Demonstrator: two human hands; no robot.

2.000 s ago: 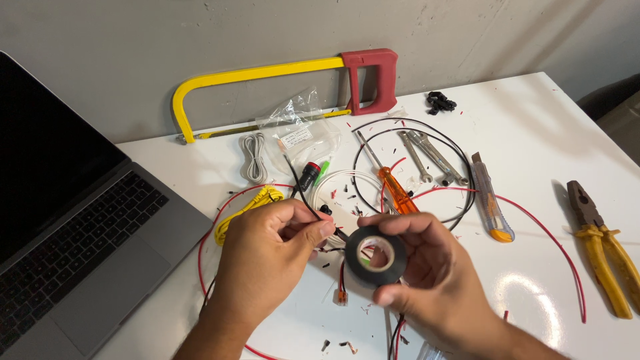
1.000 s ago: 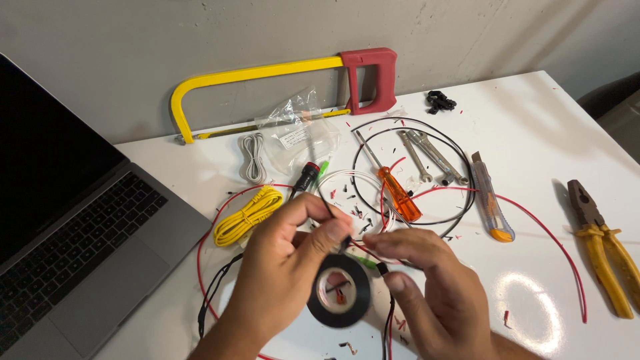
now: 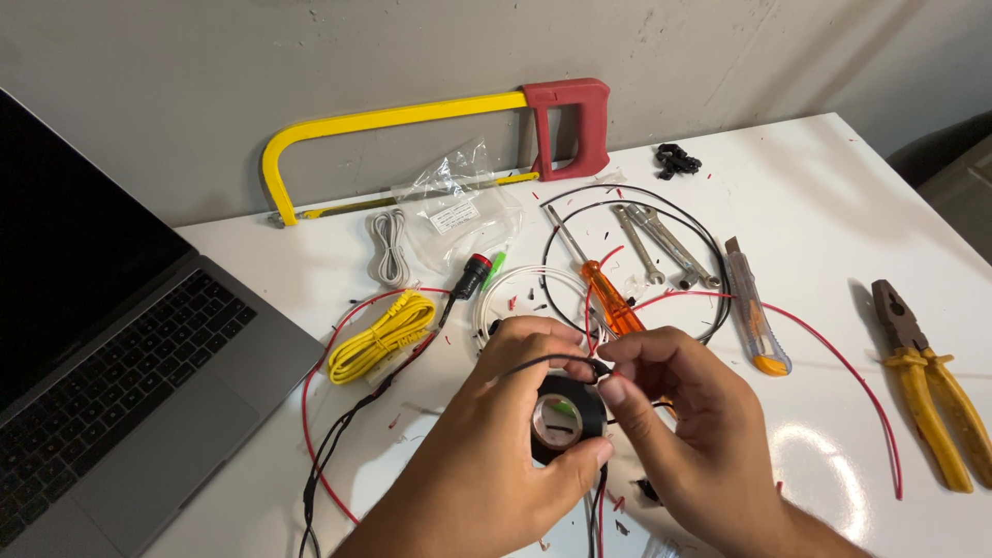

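Note:
My left hand [image 3: 504, 434] is closed around a roll of black electrical tape [image 3: 590, 415], its thumb at the roll's lower edge. Between the fingertips of my right hand [image 3: 690, 434] is a taped joint of thin black wire [image 3: 601, 369], just above the roll. A black wire end runs from the joint across my left fingers. Black and red wires [image 3: 601, 504] hang below the hands. Behind them lie an orange-handled screwdriver [image 3: 612, 298] and a coil of white wire [image 3: 504, 287].
A laptop [image 3: 217, 403] stands left; a hacksaw [image 3: 403, 112] leans at the wall. Around lie a yellow cable bundle [image 3: 380, 337], a black-and-red indicator lamp [image 3: 471, 275], wrenches [image 3: 663, 240], a utility knife [image 3: 756, 318], combination pliers [image 3: 922, 380] and wire scraps.
The tape roll was in my right hand two seconds ago; now my left hand holds it. My right fingertips have come in against the wire joint.

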